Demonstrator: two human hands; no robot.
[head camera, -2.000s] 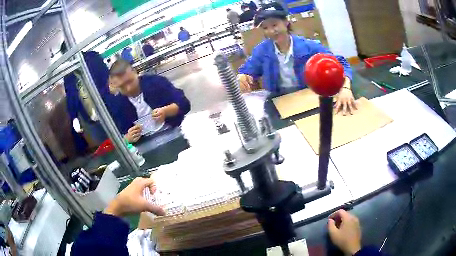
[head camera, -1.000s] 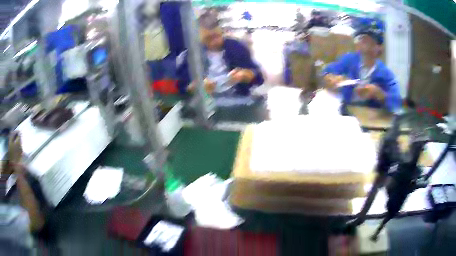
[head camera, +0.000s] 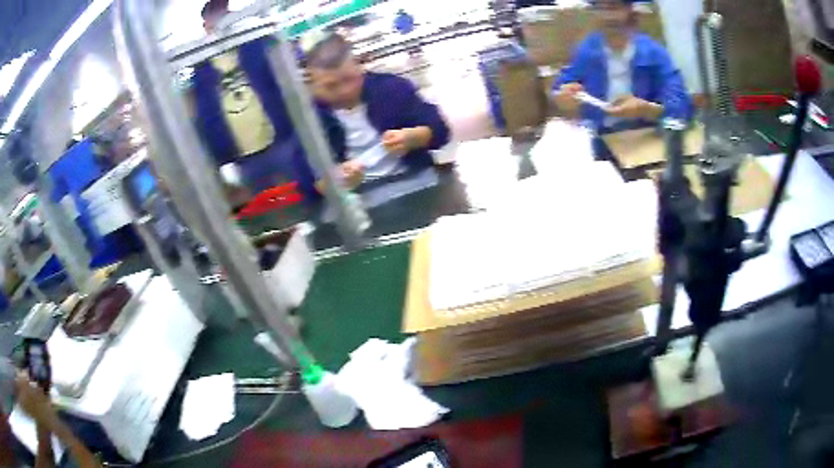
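Neither my left hand nor my right hand is in view. The black hand-lever press (head camera: 709, 219) stands upright at the right, its lever topped by a red ball knob (head camera: 807, 75). Its pale press pad (head camera: 688, 375) is above a reddish-brown base (head camera: 631, 428). A white-looking lens stack (head camera: 539, 242) lies on layered cardboard sheets (head camera: 530, 343) left of the press. A black-framed LED lamp unit (head camera: 416, 455) is cut off by the bottom edge, beside a dark red strip (head camera: 311, 448).
A white bottle with a green nozzle (head camera: 327, 400) stands beside crumpled white cloths (head camera: 389, 388). A white equipment box (head camera: 123, 366) and another person's arm (head camera: 46, 416) are at left. Aluminium posts (head camera: 201, 210) rise behind the bench. Two people sit opposite. More lamps (head camera: 814, 249) lie at right.
The view has swung left and the press now appears farther right. My hands, both seen two seconds ago, are out of view. The lamp at the bottom appears farther right than one second ago.
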